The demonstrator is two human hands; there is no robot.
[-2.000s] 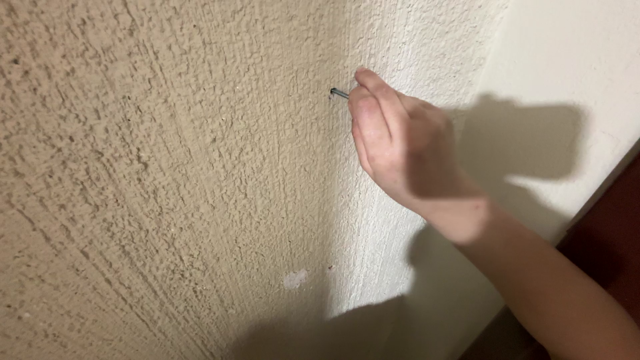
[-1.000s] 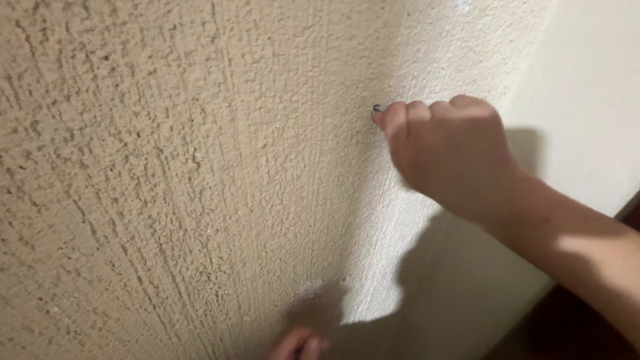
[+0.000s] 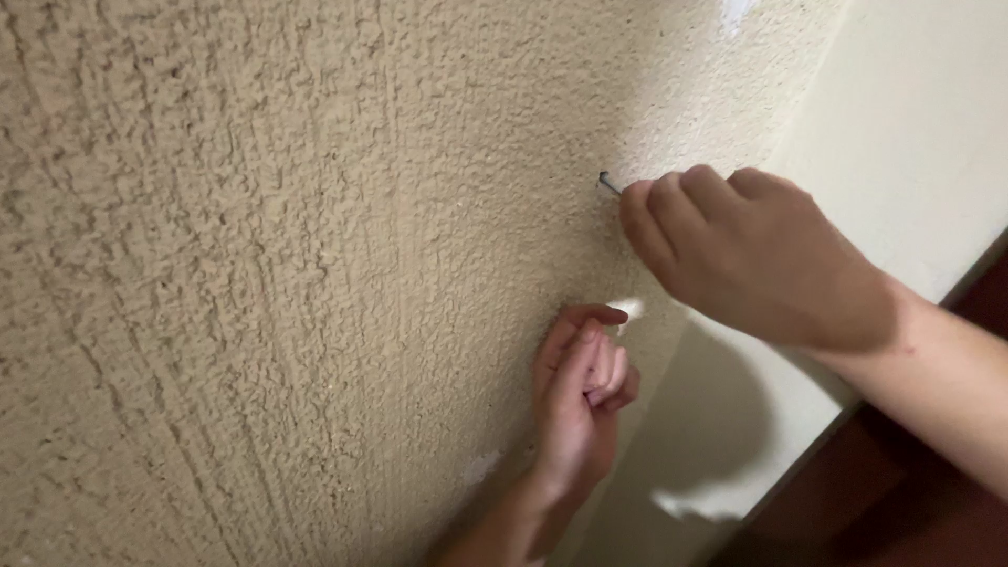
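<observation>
My right hand [image 3: 748, 252] has its fingers closed on a thin dark metal piece [image 3: 606, 181], perhaps a screw or a nail, whose far end meets or sticks out of the rough plaster wall [image 3: 315, 236]. The rest of that piece is hidden behind the fingers. Lower down, my left hand [image 3: 587, 370] is held near the wall with its fingers curled and forefinger bent over; nothing shows in it.
A smooth pale wall [image 3: 906, 134] joins the textured wall at a corner on the right. A dark red surface [image 3: 850, 488] lies at the lower right. Whitish patches [image 3: 480, 466] mark the plaster, and shadows fall across both walls.
My left hand has risen from the bottom edge to below my right hand. My right hand has turned from a fingertip hold to a palm-down one at the metal piece.
</observation>
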